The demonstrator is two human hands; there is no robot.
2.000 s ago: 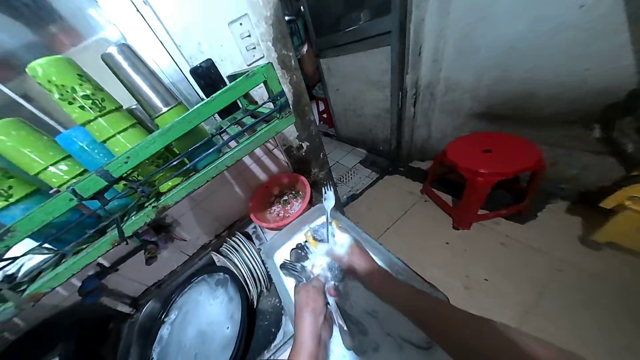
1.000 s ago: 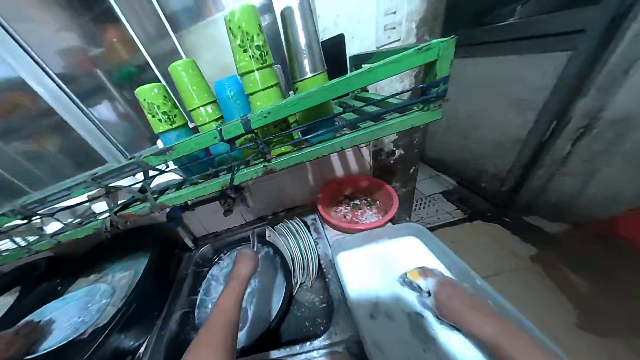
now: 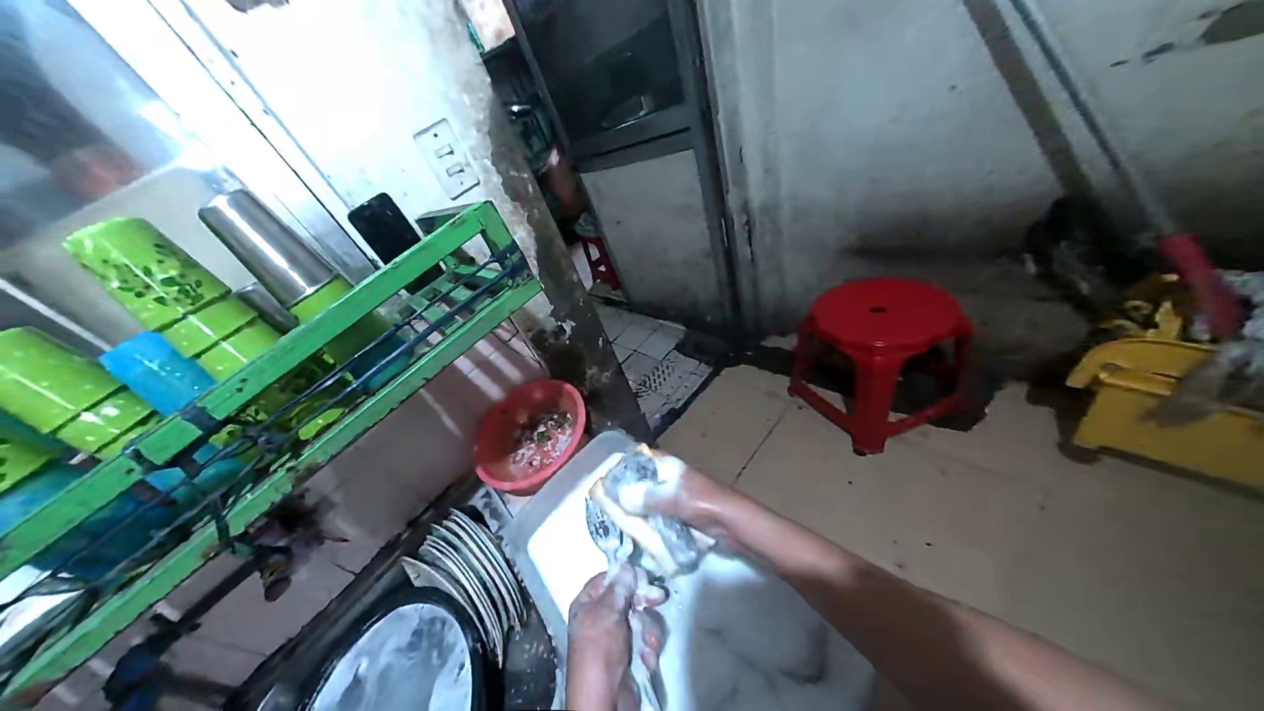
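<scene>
My left hand (image 3: 610, 627) grips a bunch of metal spoons and forks (image 3: 607, 533) over a pale plastic tub (image 3: 538, 553) of soapy water. Beside and above it, my right hand (image 3: 667, 494) is closed on a foamy sponge or cloth (image 3: 637, 523) held against the cutlery. Foam covers both hands and hides part of the utensils. Left of the tub, a row of plates (image 3: 479, 573) stands on edge next to a round black basin (image 3: 395, 657) of soapy water.
A red plastic bowl (image 3: 530, 436) with food scraps stands behind the tub. At left, a green metal rack (image 3: 385, 286) holds green and blue cups (image 3: 148, 272) and a steel tumbler (image 3: 267, 242). A red stool (image 3: 879, 346) and a yellow bucket (image 3: 1175, 405) stand on the floor at right.
My left hand has left the black basin, where it was a second ago, and now holds cutlery beside my right hand over the tub. The view has swung right.
</scene>
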